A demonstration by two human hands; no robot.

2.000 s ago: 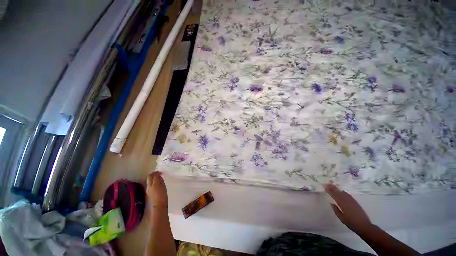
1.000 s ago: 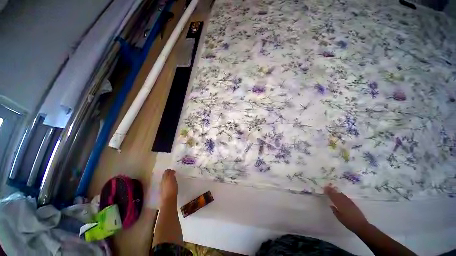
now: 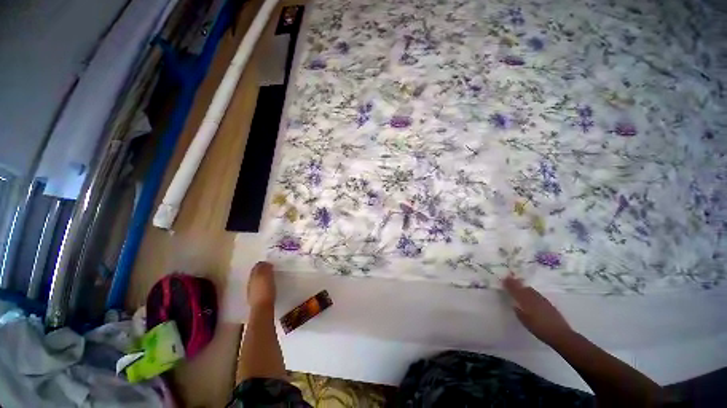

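Note:
The floral fabric (image 3: 446, 159), white with purple flowers and green stems, lies spread over the large table. My left hand (image 3: 261, 283) rests at its near left corner, fingertips at the fabric edge; the fingers look together and blurred. My right hand (image 3: 532, 307) lies flat at the near edge further right, fingertips touching the edge. Whether either hand pinches the cloth cannot be seen. A plain white strip of table covering (image 3: 398, 315) shows between the print and the near table edge. A small brown-black block (image 3: 306, 311) lies on it, right of my left hand.
A white tube (image 3: 203, 131) and a black strip (image 3: 257, 163) lie left of the fabric. Blue (image 3: 151, 175) and metallic poles stand further left. A pink-black pouch (image 3: 183, 313), a green packet (image 3: 155, 352) and grey cloth (image 3: 40, 358) are at the lower left.
The view has shifted, so the table items sit further left and slightly higher. My left hand has moved onto the near left corner area, closer to the block. My right hand keeps its place at the edge.

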